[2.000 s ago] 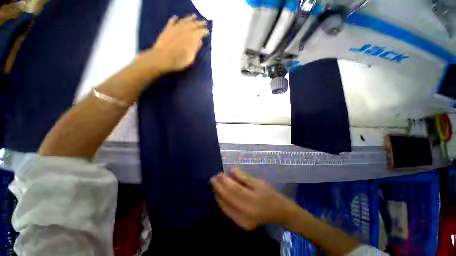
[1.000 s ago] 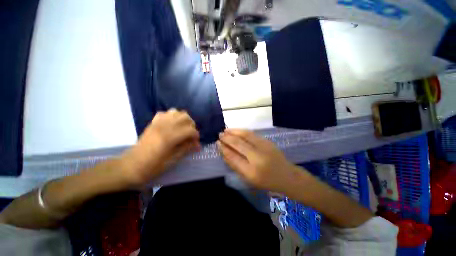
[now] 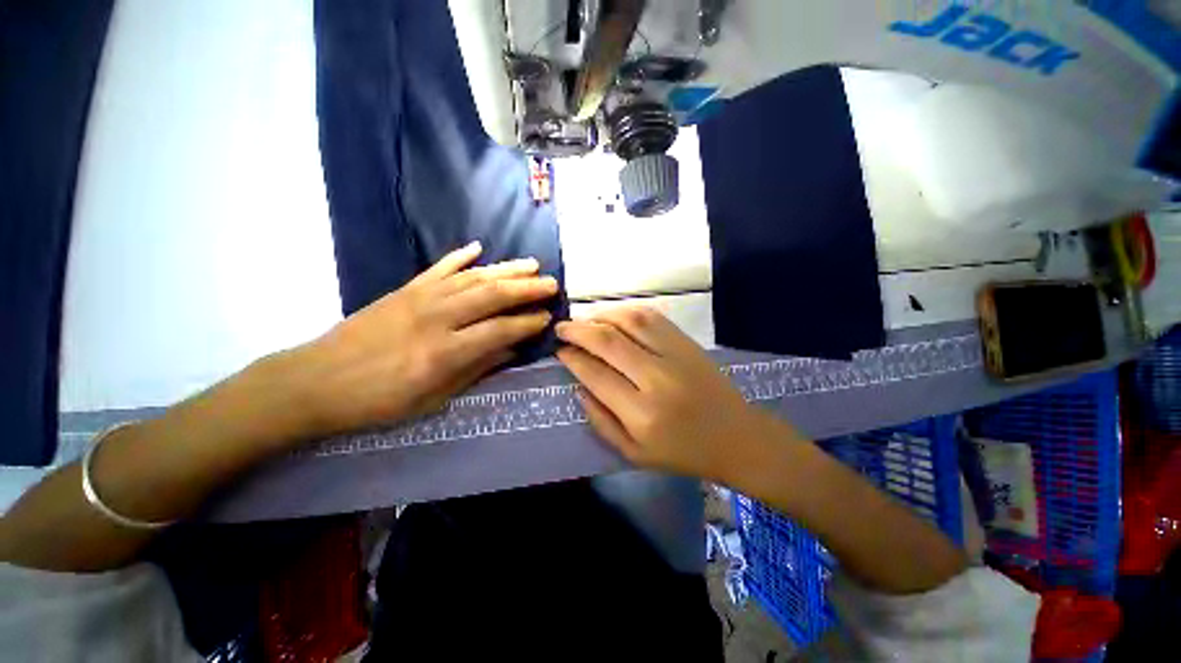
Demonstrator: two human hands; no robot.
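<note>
A navy garment panel [image 3: 376, 168] lies on the white machine bed, its right edge running to the lit presser foot [image 3: 540, 179] under the machine head. My left hand [image 3: 447, 324] lies flat on the panel's near end, fingers spread towards the right edge. My right hand [image 3: 654, 389] pinches the near right corner of the panel at the table's front edge, fingertips close to my left fingers. The needle tip is too small to make out. A grey knurled knob [image 3: 649, 184] is right of the foot.
A small navy piece [image 3: 793, 214] lies right of the needle. A phone [image 3: 1043, 328] and red and yellow handles [image 3: 1136, 250] lie farther right. Another navy cloth [image 3: 52, 194] is at far left. A measuring strip [image 3: 803, 373] runs along the grey edge. Blue crates [image 3: 1056, 479] stand below.
The panel has come from left of the machine to the presser foot. My left hand has moved down to its near end, then flattened on it. My right hand stays at the edge.
</note>
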